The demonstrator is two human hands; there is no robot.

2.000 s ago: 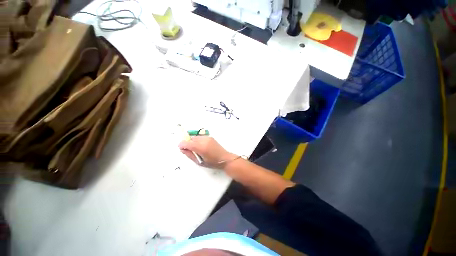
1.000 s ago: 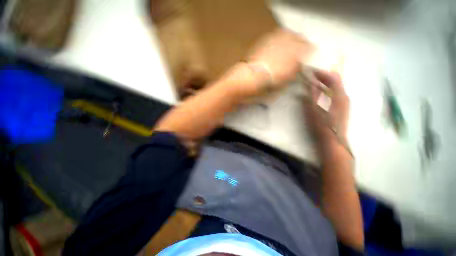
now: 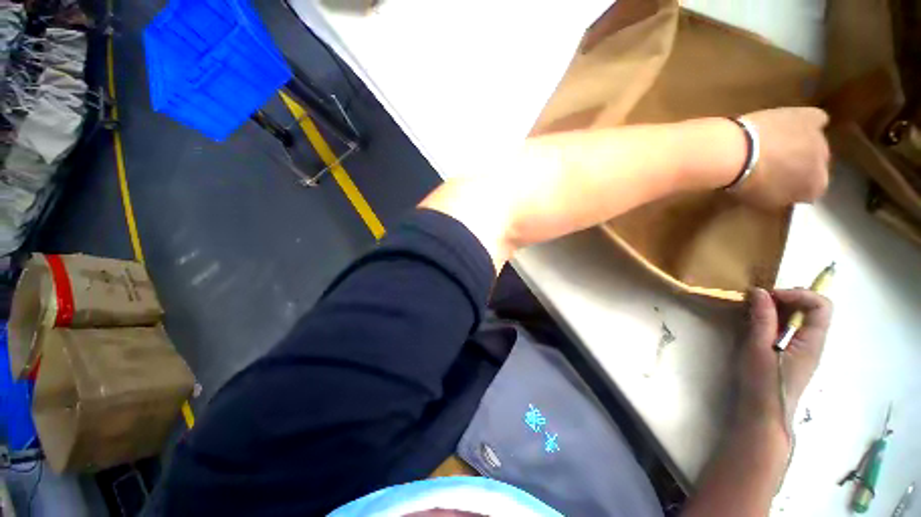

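A brown bag [image 3: 707,232] lies on the white table in front of me, with a lighter binding along its near edge. My left hand [image 3: 793,157], with a bracelet on the wrist, grips the far right side of the bag. My right hand [image 3: 793,328] pinches the bag's near right corner between thumb and finger. It also holds a pale yellow pen tool [image 3: 805,308] with a silver rear end, and its cord runs down over the wrist. The pen's tip points away from the bag.
A green-handled tool [image 3: 868,473] lies at the lower right. More brown bags [image 3: 868,91] are at the right back. Dark thread scraps [image 3: 662,333] lie near the table's front edge. A blue crate [image 3: 212,63] and cartons [image 3: 106,389] stand on the left by the grey floor.
The view has swung left. The bag is now spread between both hands. The left hand has moved to its far right side, and the right hand has taken hold of the corner.
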